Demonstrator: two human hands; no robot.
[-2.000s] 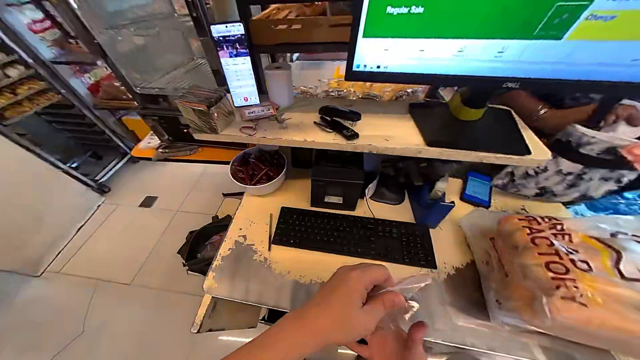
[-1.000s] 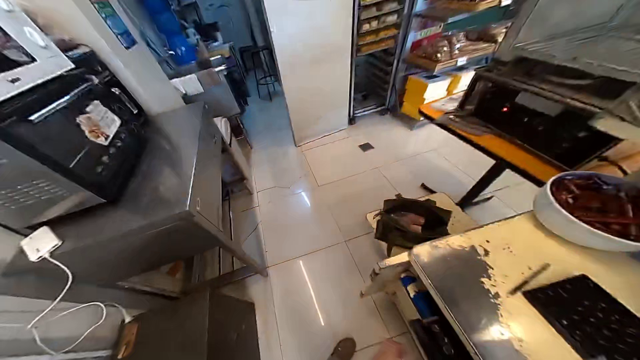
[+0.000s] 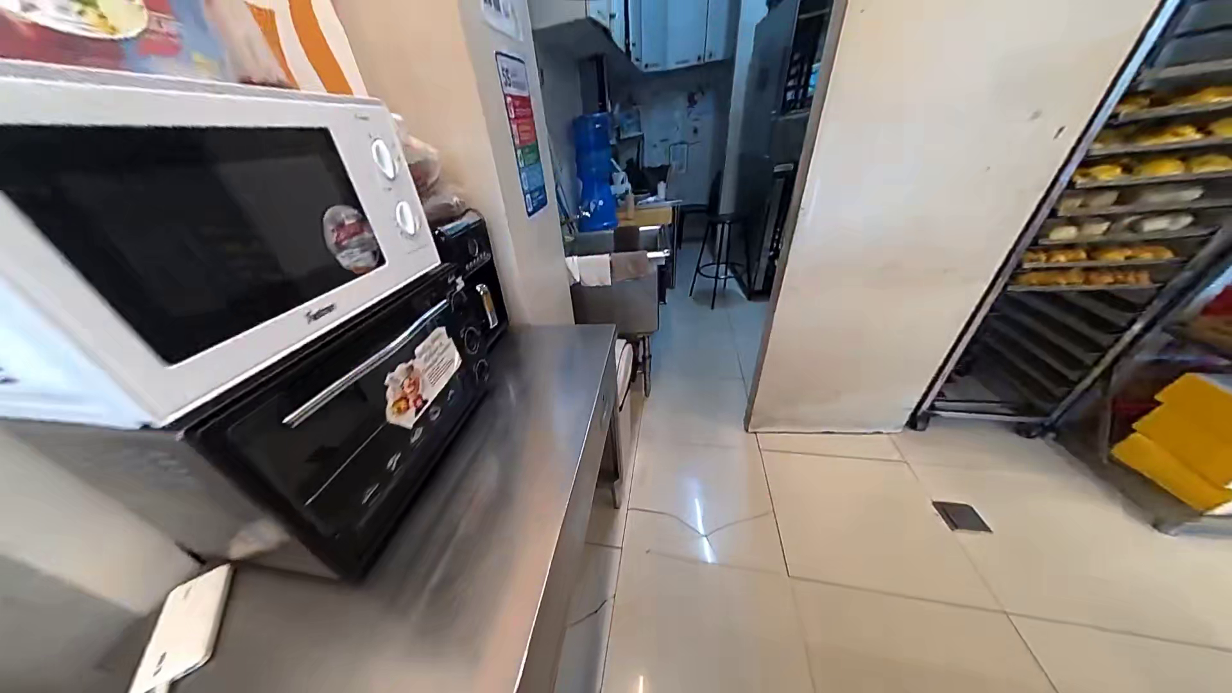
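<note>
Neither my left hand nor my right hand shows in the head view now. At the left, a white microwave oven (image 3: 192, 221) with two knobs rests on a black toaster oven (image 3: 356, 423), which has a chrome handle and a sticker on its glass door. Both stand on a stainless steel counter (image 3: 481, 500). A white extension socket or adapter (image 3: 188, 621) lies near the counter's lower left part.
Beside the counter runs a tiled floor (image 3: 712, 597) with a dark drain cover (image 3: 961, 517). A pale partition wall (image 3: 943, 212) stands ahead, a tray rack (image 3: 1107, 255) with breads at right, near yellow crates (image 3: 1179, 443). A stool (image 3: 717, 255) stands in the passage behind.
The view has swung far left, from the checkout desk to the ovens and passage. Two seconds ago both hands were at a clear plastic bag over the desk; now they are out of view.
</note>
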